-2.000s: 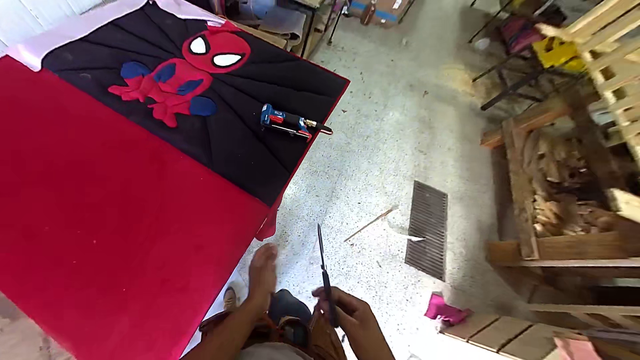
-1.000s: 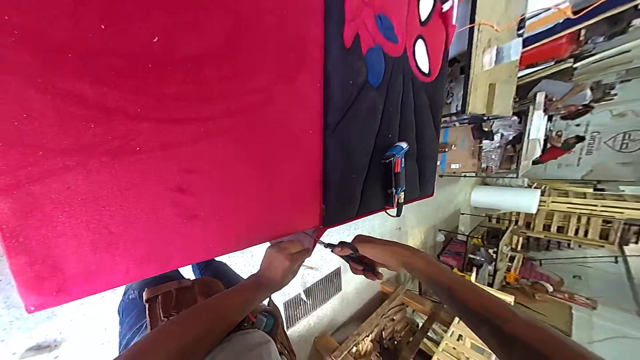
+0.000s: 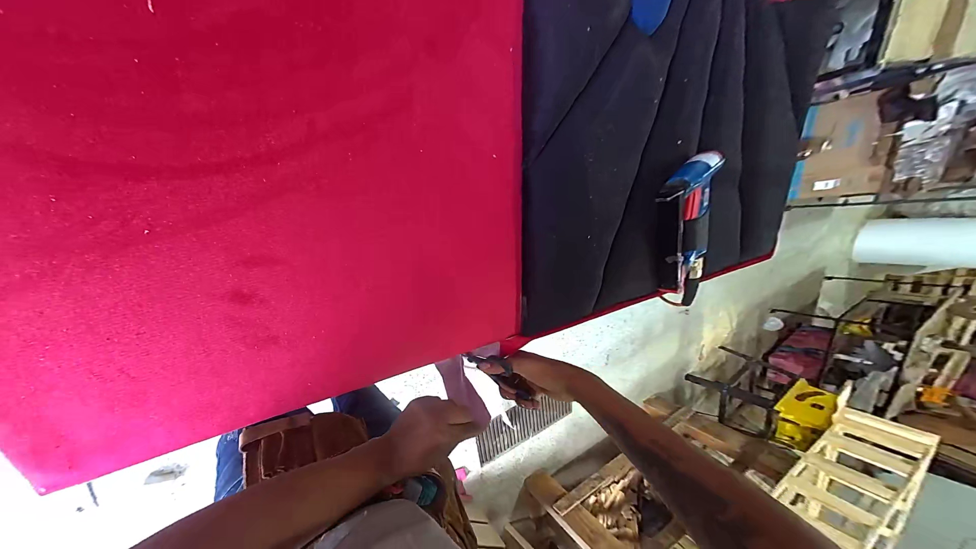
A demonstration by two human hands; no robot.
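Note:
A large panel with red fabric (image 3: 267,198) and black quilted fabric (image 3: 595,175) spreads across the view. At its lower edge, near the seam between the two colours, my right hand (image 3: 526,377) holds black-handled scissors (image 3: 499,372), their blades at a loose pale pink fabric strip (image 3: 461,385). Pinched in my left hand (image 3: 435,431) is the lower end of that strip, to the left of the scissors. A blue pneumatic stapler (image 3: 694,206) lies on the black fabric, close to the edge. Part of a blue applique shows at the top.
Below the panel are a floor grate (image 3: 526,431) and a brown leather tool pouch (image 3: 305,446) at my waist. Wooden crates (image 3: 587,496), a yellow object (image 3: 804,412) and metal frames stand lower right. A white roll (image 3: 915,242) and a cardboard box (image 3: 842,145) are at the right.
Two seconds ago my hands were apart below the panel's edge; now both are at the strip. Since one second ago my left hand has drawn the strip downward. The view has turned and moved closer.

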